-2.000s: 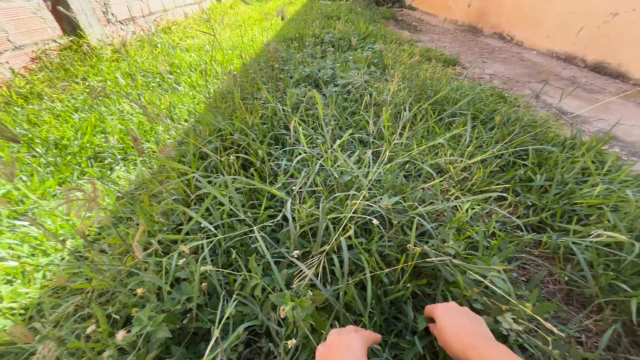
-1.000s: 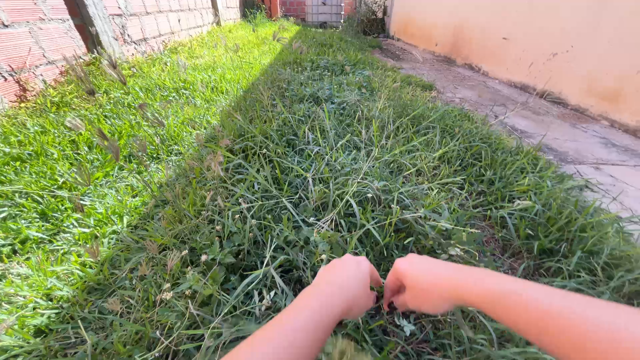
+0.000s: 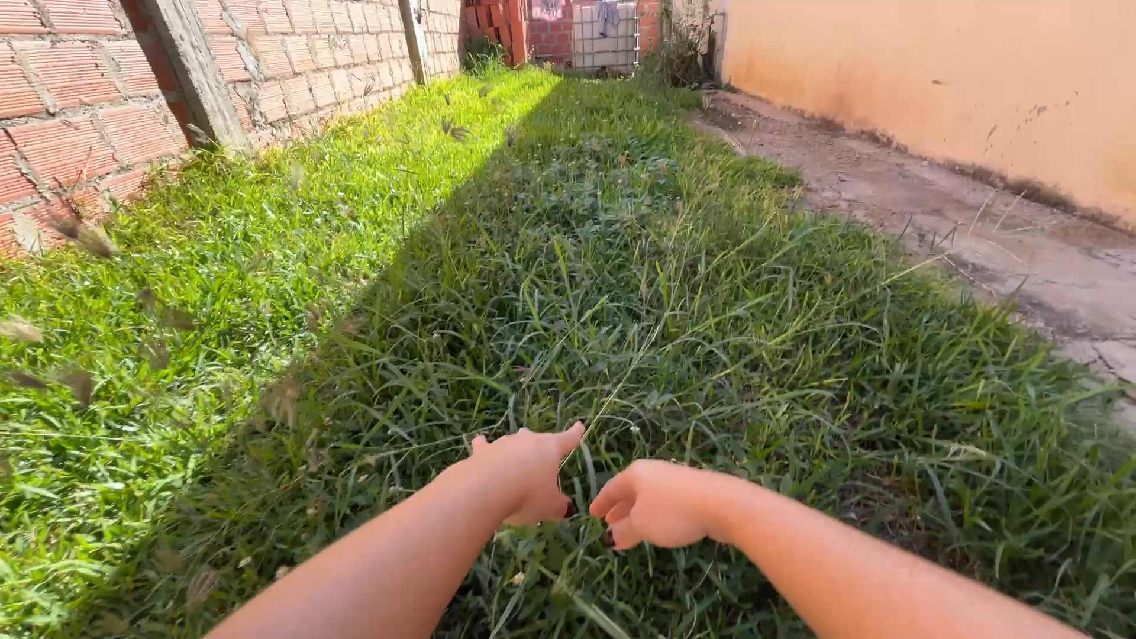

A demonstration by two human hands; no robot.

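Note:
Both my hands hang low over shaded, tall grass (image 3: 621,355) in the lower middle of the view. My left hand (image 3: 528,470) has its index finger stretched forward and its thumb pointing down, with the fingers apart and nothing seen in it. Just to its right, my right hand (image 3: 661,506) is bent at the wrist, its fingers curled loosely downward. Whether it holds a blade of grass cannot be told. Thin stems and leafy weeds stand around and below both hands, and a small gap separates them.
A brick wall (image 3: 80,98) with a leaning post (image 3: 191,71) runs along the left. At right, a cracked paved strip (image 3: 843,177) borders an orange-painted wall (image 3: 932,80). A caged white tank (image 3: 603,40) and stacked bricks (image 3: 497,27) stand at the far end.
The view has tilted up, showing the far end of the yard. My hands were close together one second ago; now they are a little apart, and my left index finger is extended.

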